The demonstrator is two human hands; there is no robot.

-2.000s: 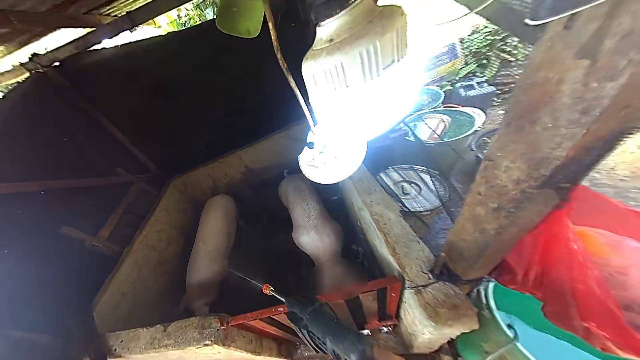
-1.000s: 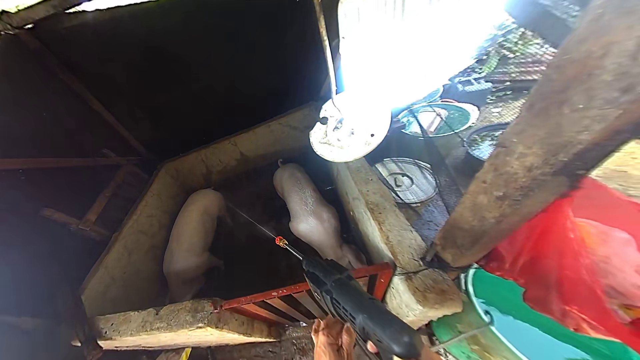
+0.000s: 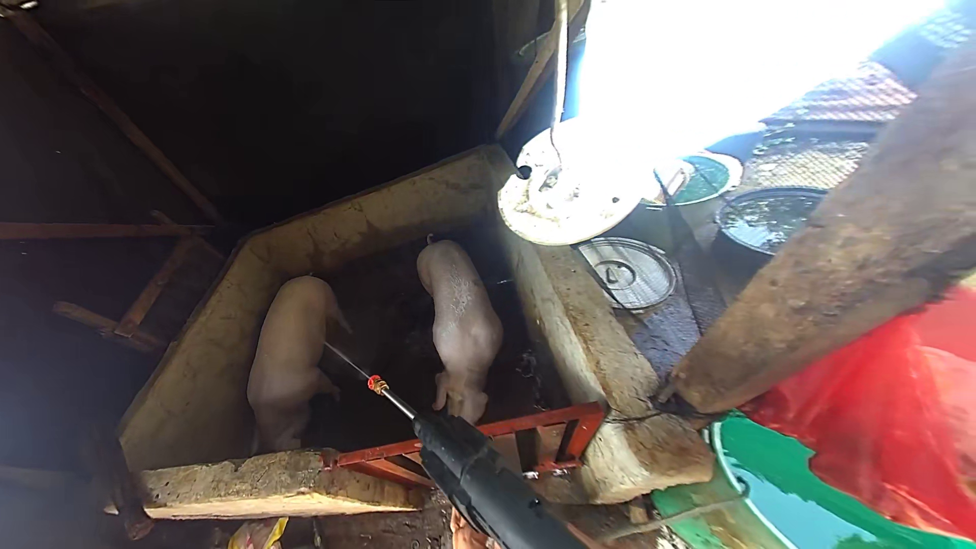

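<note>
A black pressure-washer spray gun [image 3: 488, 480] with a red-tipped nozzle [image 3: 377, 383] points over a red metal gate [image 3: 541, 418] into a concrete pen. A thin water jet leaves the nozzle toward the left pig [image 3: 290, 351]. The second pig [image 3: 457, 328] stands to its right, its back wet. At the bottom edge, part of a hand [image 3: 467, 534] shows beneath the gun, gripping it; which hand it is cannot be told from this frame. The rest of that hand is cut off or hidden by the gun, and no other hand can be made out.
Concrete walls [image 3: 602, 343] enclose the pen. A wooden post [image 3: 831, 244] slants at the right, beside a red plastic bag [image 3: 892, 427] and a green tub of water [image 3: 801, 488]. A round metal lid [image 3: 629, 273] and water-filled basins lie beyond the wall. A bright lamp-like fixture [image 3: 568, 191] hangs above.
The spray gun reaches further into view than two seconds ago, its jet still running. The left pig's body has shifted its posture, and the right pig's head is now visible near the gate.
</note>
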